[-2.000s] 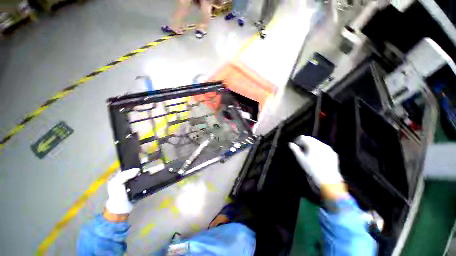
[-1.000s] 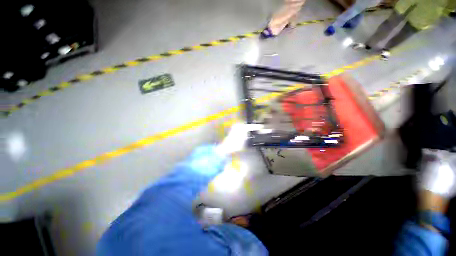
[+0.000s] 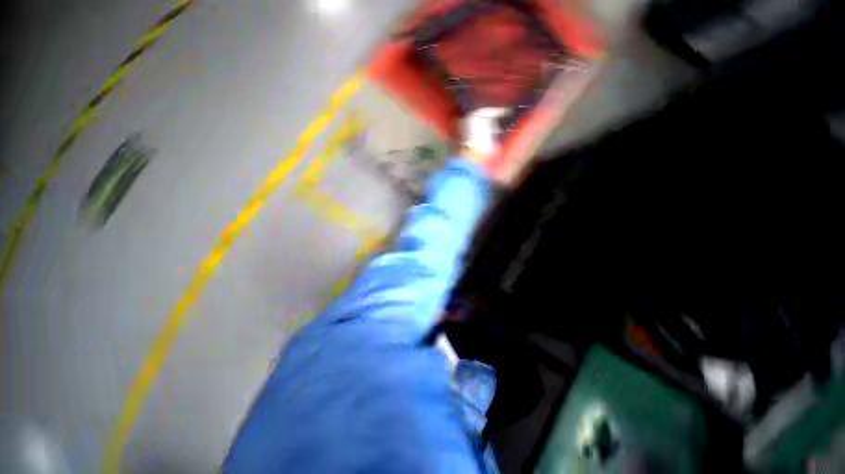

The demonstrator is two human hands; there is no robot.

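Note:
The black solder pallet lies on or just over the orange-red top of the AGV cart, and the red shows through its frame. My left hand, in a white glove, is at the pallet's near edge and appears to grip it. Its fingers are blurred. A blurred white shape at the lower right may be my right hand. Its fingers cannot be made out.
Large black bins fill the right side beside the cart. A green surface shows at the bottom right. Grey floor with yellow lines and a green floor sign lies at left.
My left arm has reached forward and brought the pallet from above the cart's near left part onto or close over its red top. The view has turned.

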